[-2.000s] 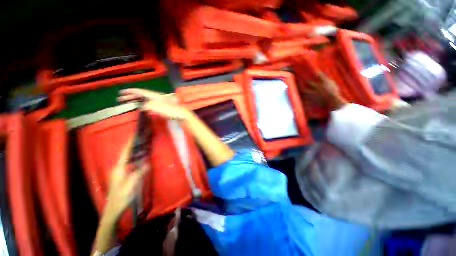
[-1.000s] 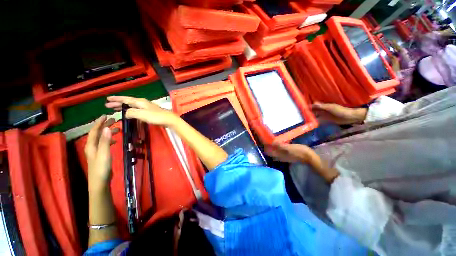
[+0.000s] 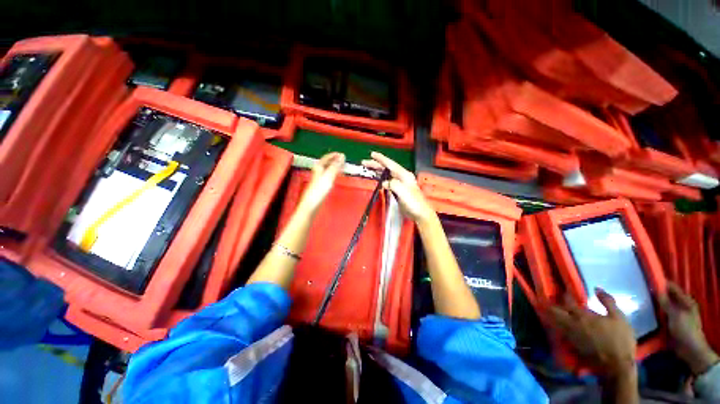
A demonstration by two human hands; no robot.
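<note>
A tablet (image 3: 352, 248) stands edge-on as a thin black slanting line over an empty red foam tray (image 3: 320, 272). My right hand (image 3: 403, 192) holds its upper far end with the fingertips. My left hand (image 3: 322, 180) is to the left of the tablet, apart from it, fingers extended and with nothing seen in it. The tablet's lower end is near my body. A pale strip (image 3: 388, 256) lies along the tray's right side.
An open-back tablet (image 3: 138, 205) with a yellow ribbon sits in a tray at left. A dark-screen tablet (image 3: 466, 264) lies at right. Another person's hands hold a tray with a lit tablet (image 3: 612, 268). Tray stacks (image 3: 545, 118) stand at back right; trayed tablets (image 3: 347, 87) line the back.
The view has swung left, so the scene sits further right and the open-back tablet shows. The tablet leans over, its upper end tilted right. My left hand has moved away from me.
</note>
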